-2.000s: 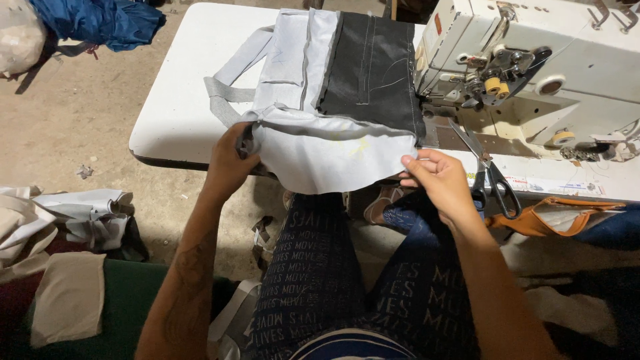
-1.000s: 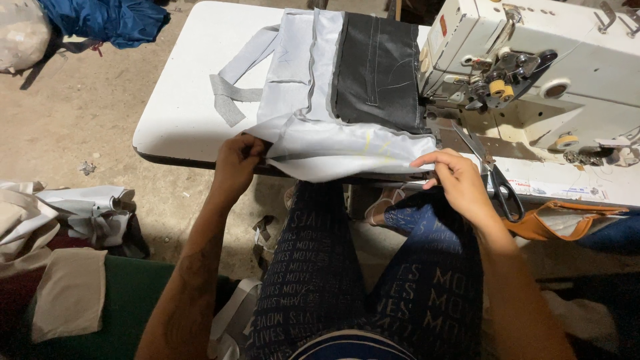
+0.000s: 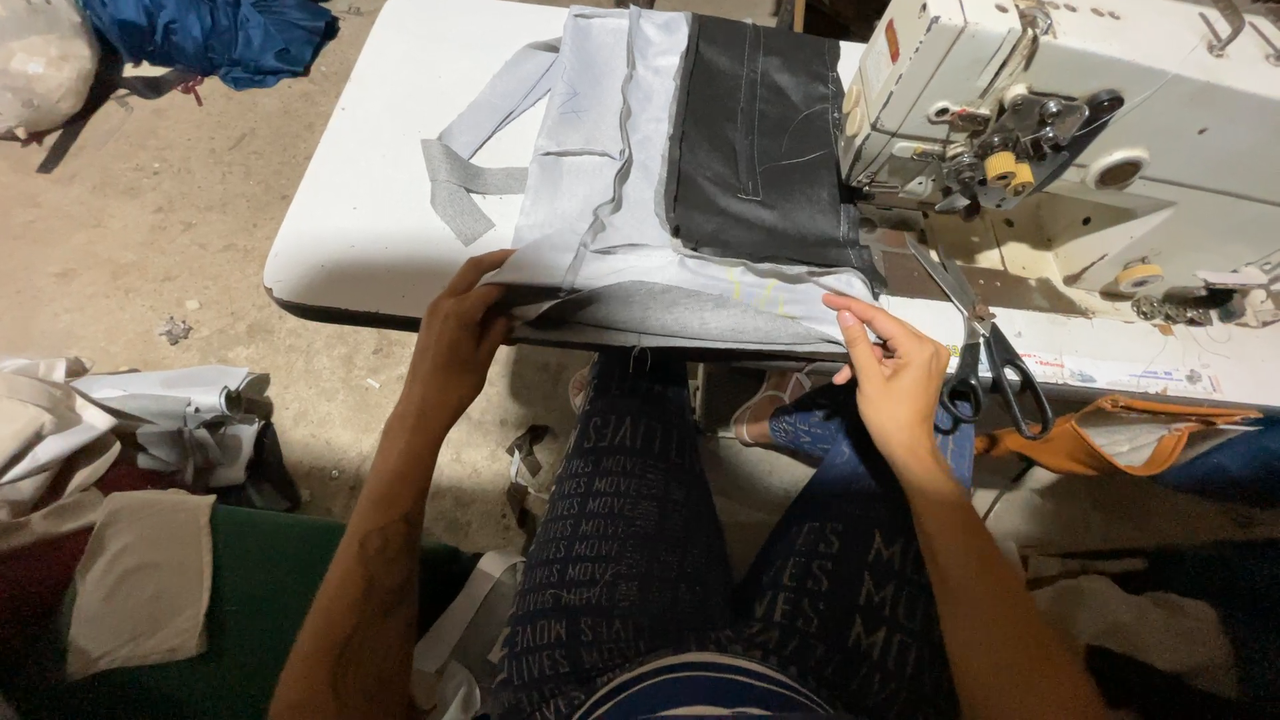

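Note:
A sewn fabric piece (image 3: 650, 130) in light grey, with a black panel (image 3: 755, 140) bearing white stitching, lies on the white sewing table. My left hand (image 3: 465, 330) grips the left end of its near edge, and my right hand (image 3: 885, 360) pinches the right end between thumb and fingers. Between them the near flap is folded, with a darker grey face (image 3: 680, 312) showing, and yellow marks are on the pale part. A grey fabric strip (image 3: 470, 180) extends to the left of the piece. Fabric covers some of my left fingertips.
At the right stands a white sewing machine (image 3: 1080, 130). Black-handled scissors (image 3: 985, 345) lie at the table's near edge, handles overhanging. An orange-trimmed item (image 3: 1130, 440) is below them. Cloth pieces (image 3: 160, 420) are piled at the left, and blue cloth (image 3: 210, 40) lies on the floor.
The pale near flap hung broad and spread toward me; now it is folded back at the edge, showing its darker grey face. Both hands still hold its ends.

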